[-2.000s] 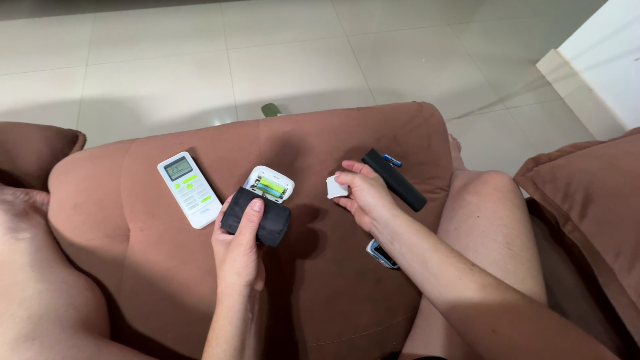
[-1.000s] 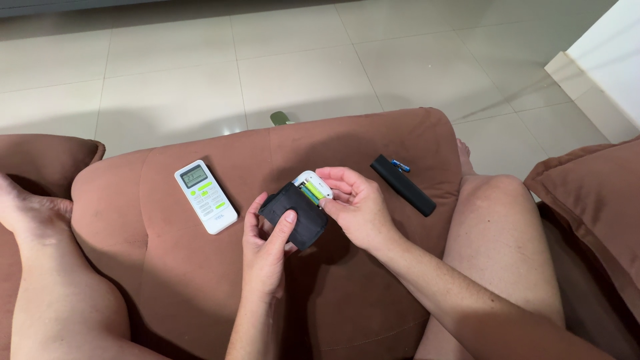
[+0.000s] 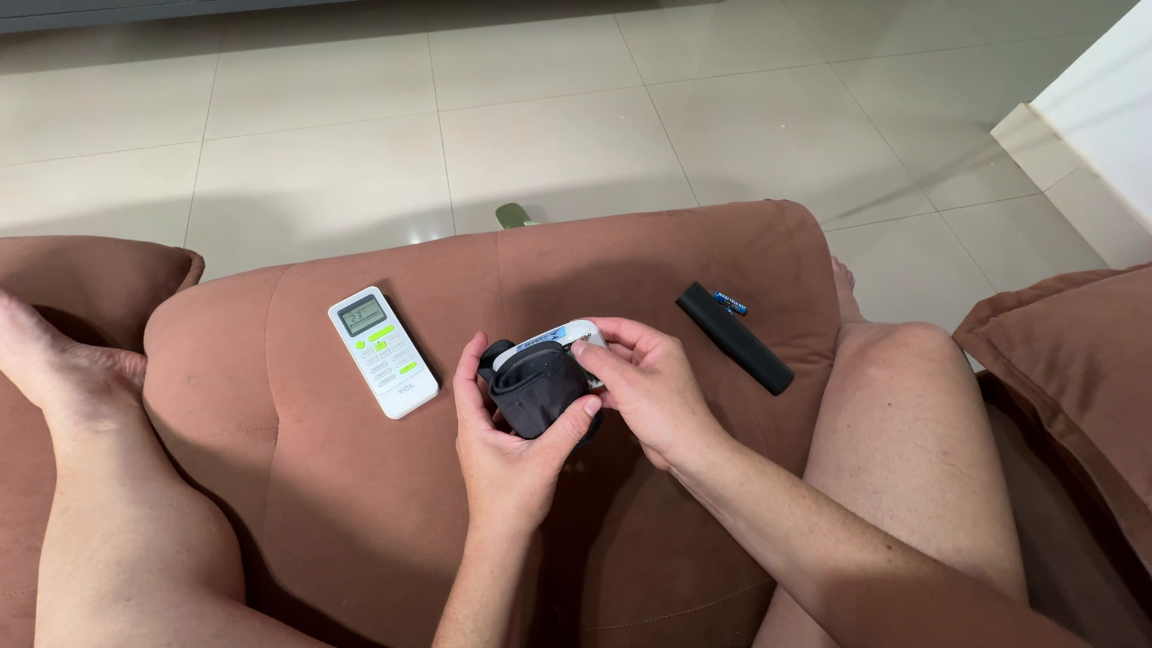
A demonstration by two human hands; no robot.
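My left hand (image 3: 517,450) holds a rounded white plastic device (image 3: 533,346) with a rolled black fabric strap (image 3: 538,391). My right hand (image 3: 650,391) grips the device's right end, its thumb over the battery compartment, which is mostly hidden. To the left, a white air-conditioner remote (image 3: 384,353) with a display and green buttons lies face up on the brown sofa seat. Right of my hands lies a long black remote-like object (image 3: 735,339), with blue batteries (image 3: 731,302) beside its upper end.
The brown upholstered seat (image 3: 360,504) spreads under my hands, with my bare legs on both sides. A brown cushion (image 3: 1071,360) is at the right. Beyond the seat's far edge are floor tiles and a green slipper-like object (image 3: 513,216). A white wall stands at the upper right.
My right hand has come left to the device, and the small white piece it held earlier is no longer plainly visible. The device has been turned in my hands. The remote has not moved on the seat.
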